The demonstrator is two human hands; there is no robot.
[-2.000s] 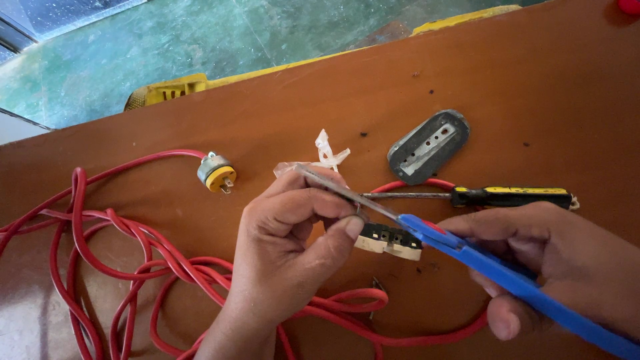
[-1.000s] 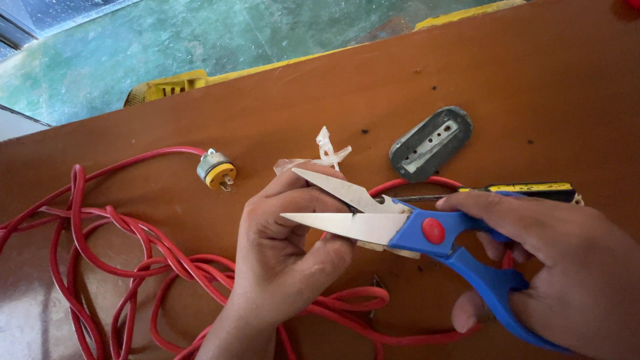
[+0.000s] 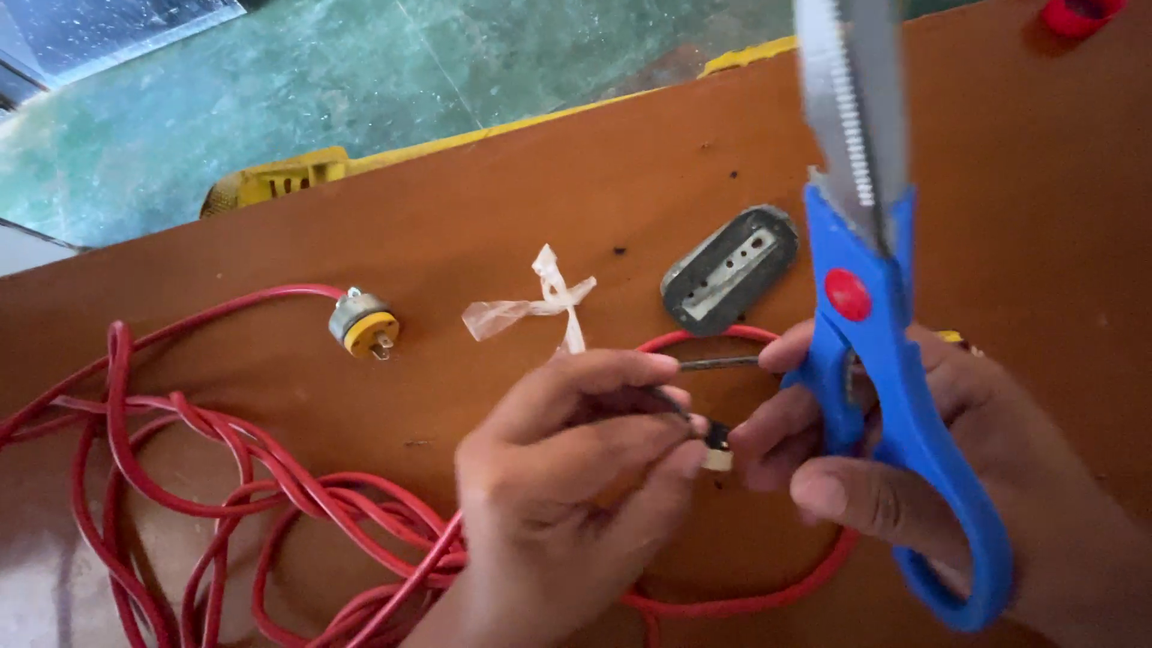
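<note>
Blue-handled scissors [image 3: 868, 297] with a red pivot rest in my right hand [image 3: 954, 450], their blades pointing up and away. My left hand [image 3: 585, 459] has its fingertips pinched together around something small and dark, perhaps a wire end; the fingers hide most of it. Between both hands' fingertips shows part of a black and cream electrical fitting [image 3: 717, 454]. A thin metal shaft [image 3: 720, 364] spans the gap just above it. A red cable [image 3: 756, 601] loops beneath the hands on the brown table.
Left of my hands lies tangled red cable [image 3: 225, 432], ending in a yellow and grey plug [image 3: 364, 324]. Crumpled clear plastic [image 3: 558, 297] and a grey oval cover plate [image 3: 729, 268] lie beyond the hands. A red round object [image 3: 1080, 13] sits at the far right.
The scissors, earlier across my left fingers, have swung upright and away to the right. Their blades, spread one second ago, are now close together. My left fingers have moved off the plastic's left part.
</note>
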